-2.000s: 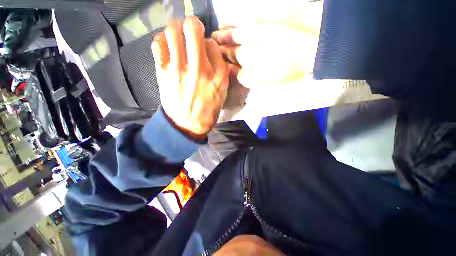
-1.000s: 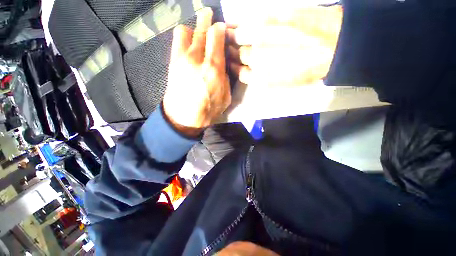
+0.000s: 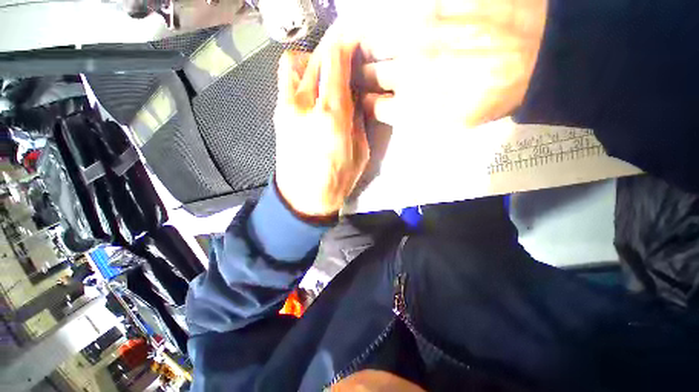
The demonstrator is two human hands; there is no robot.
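The dark padded mesh panel (image 3: 234, 115) lies to the left on the bright machine table (image 3: 429, 172), with a camouflage strip (image 3: 223, 60) across its face. My left hand (image 3: 322, 130) rests on the panel's right part, fingers extended and close together. My right hand (image 3: 452, 65) is washed out by glare; its fingertips meet the left fingers at the panel's right edge. Whether they pinch the edge is hidden. A bright metal machine part (image 3: 291, 19) shows above my left fingers.
A pale machine body (image 3: 84, 27) with a dark bar (image 3: 100, 61) spans the top left. Shiny black bags (image 3: 100, 180) are stacked at left. Black plastic (image 3: 657, 237) hangs at right. A printed scale (image 3: 548, 151) marks the table edge.
Both hands have shifted right in the picture and the view has tilted. The machine body, dark bar and metal part now show at the top, and the printed scale is clearer.
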